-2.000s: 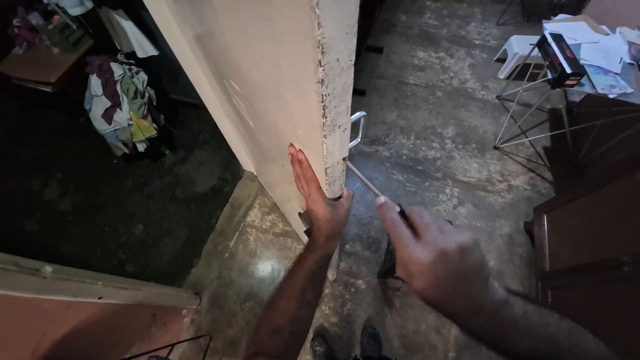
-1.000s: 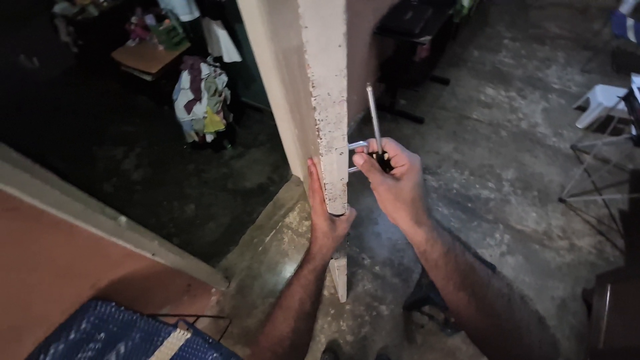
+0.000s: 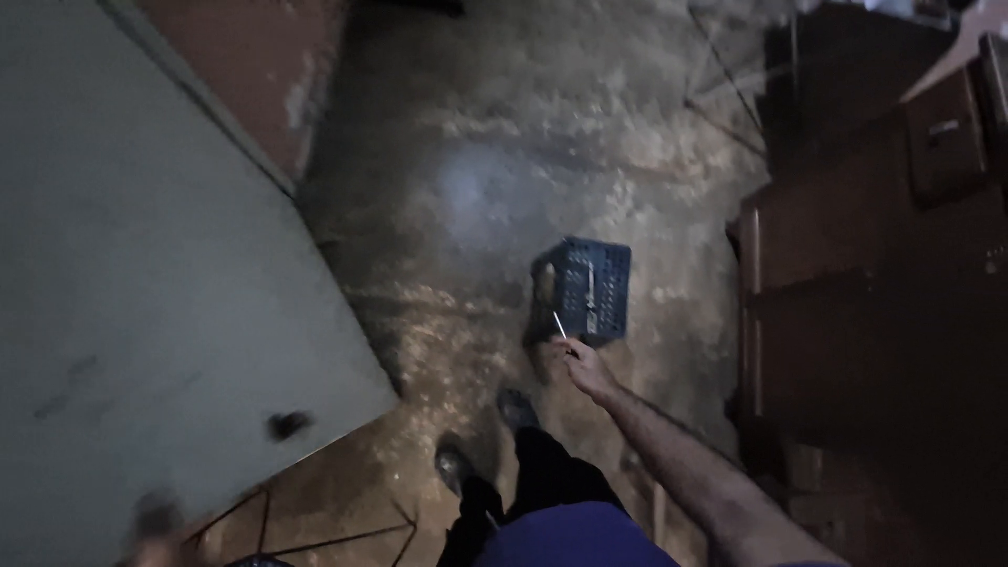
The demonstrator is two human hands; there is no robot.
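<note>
My right hand [image 3: 584, 366] is closed around a screwdriver [image 3: 560, 325], whose thin metal shaft points up and away. Just beyond it a blue plastic crate or basket [image 3: 610, 291] with perforated sides rests on the concrete floor. At the bottom left my left hand [image 3: 153, 543] shows only in part, dark and blurred, against the lower part of a pale door [image 3: 197, 276]. Its fingers and whatever it may hold cannot be made out. A dark round fitting or hole [image 3: 289, 425] is on the door, right of this hand.
Dark wooden furniture [image 3: 850, 315] lines the right side. Thin metal legs of a stand [image 3: 728, 75] stand at the upper right, and more thin rods [image 3: 339, 542] lie at the lower left. A reddish wall [image 3: 252, 63] is behind the door. My feet [image 3: 517, 409] are on the floor.
My right hand, with the screwdriver, has left the handle at the door's edge. My left hand has come off that edge. The view has swung strongly, and the blue crate now shows.
</note>
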